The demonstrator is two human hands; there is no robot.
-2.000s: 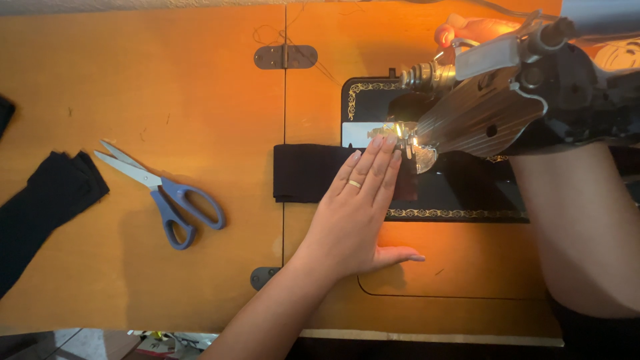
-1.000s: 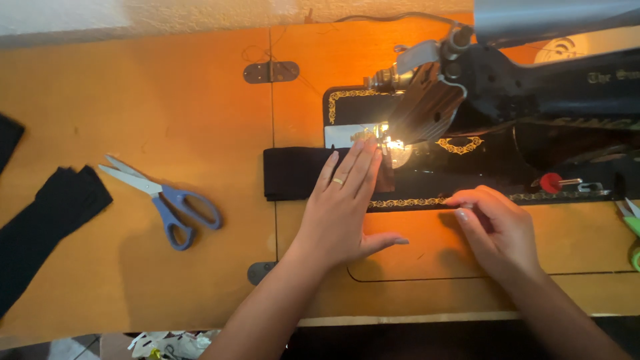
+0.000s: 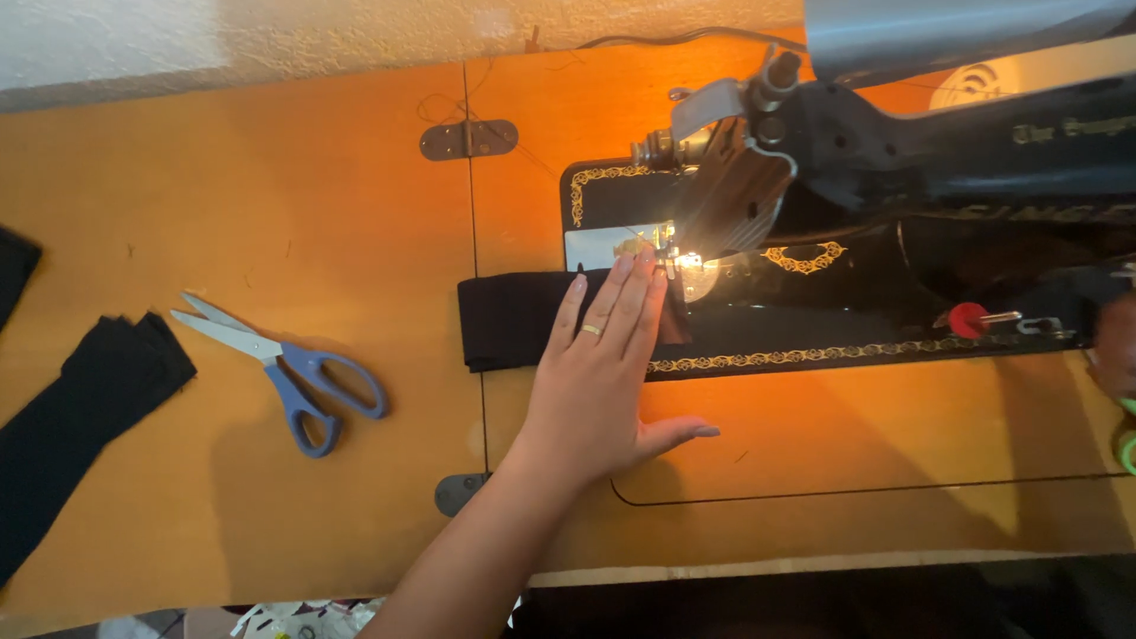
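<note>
My left hand (image 3: 599, 382) lies flat on a folded black fabric piece (image 3: 510, 319), its fingertips beside the presser foot of a black sewing machine (image 3: 887, 160). The thumb is spread over the wooden table. A lit lamp shines at the needle area, and the fabric's right end lies on the machine bed (image 3: 799, 328). At the right edge, a dark, blurred part of my right hand (image 3: 1116, 346) shows near the end of the bed; its fingers cannot be made out.
Blue-handled scissors (image 3: 306, 382) lie with their blades apart on the wooden table (image 3: 355, 222). More black fabric (image 3: 89, 417) lies at the left. A green-handled tool (image 3: 1127, 451) is cut off at the right edge. A cable (image 3: 692, 35) runs along the back, and loose thread lies near the upper hinge (image 3: 469, 139).
My right hand has moved from the front edge of the machine bed to the far right, mostly out of view. My left hand remains on the black fabric.
</note>
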